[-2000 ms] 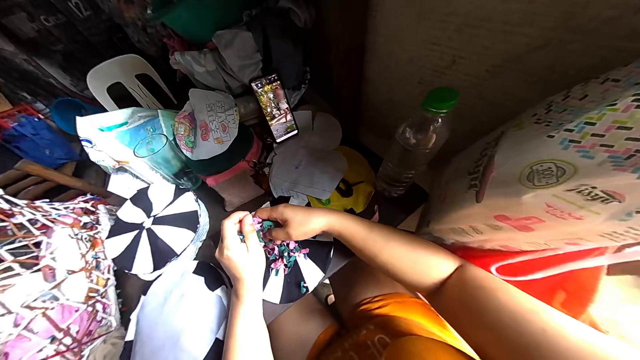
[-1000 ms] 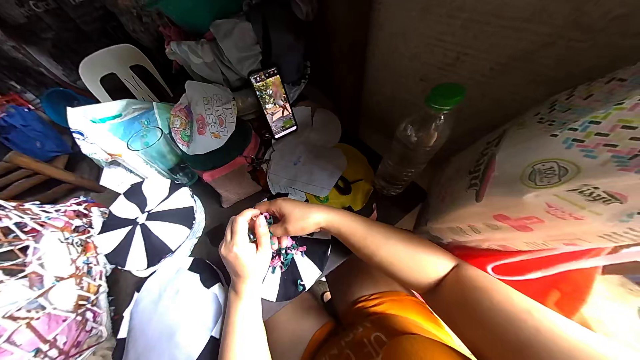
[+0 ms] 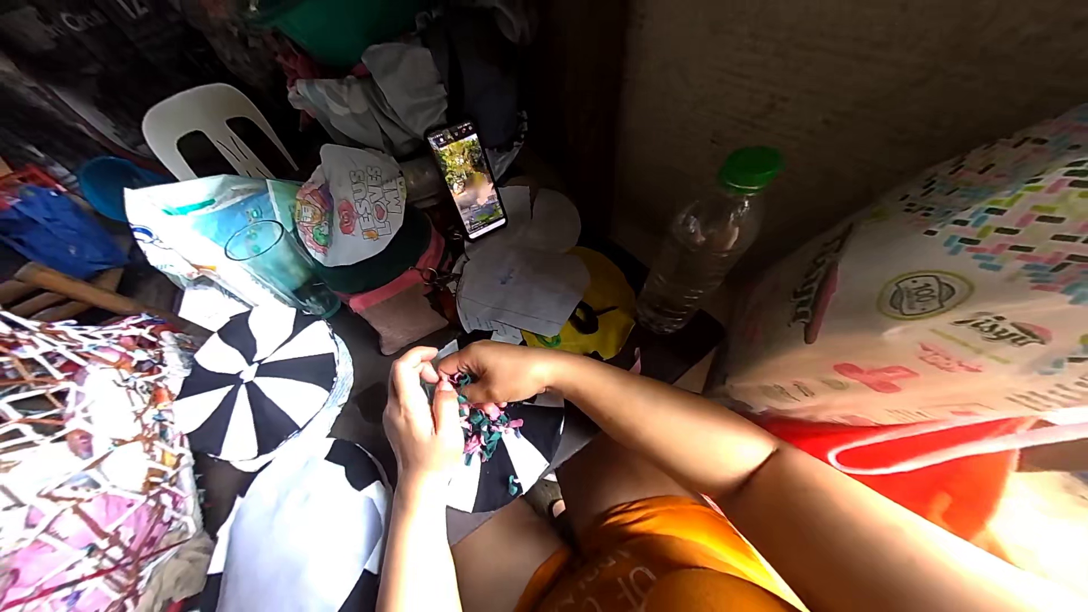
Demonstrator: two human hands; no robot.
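Note:
Both my hands meet over a round black-and-white fabric piece [image 3: 501,467] by my lap. Small pink and dark green fabric scraps [image 3: 486,429] lie heaped on it. My left hand [image 3: 423,416] pinches with thumb and fingers at the pile's upper edge. From the right, my right hand [image 3: 497,372] reaches in, its fingertips bent down at the same spot and partly hidden. Between the fingertips shows a bit of the pink and green scraps. Left of my hands lies another black-and-white paneled round piece [image 3: 259,382], with a white cloth piece [image 3: 302,527] below it.
A lit smartphone [image 3: 467,180] leans upright beyond my hands. Nearby are a drinking glass [image 3: 272,259], paper patterns [image 3: 523,285] and a yellow round cloth [image 3: 599,310]. A green-capped plastic bottle [image 3: 701,246] and a large printed bag [image 3: 918,297] stand right. A woven basket [image 3: 93,459] is at left.
My hands stay together at the scraps, with small shifts of the fingers. The phone's picture has changed.

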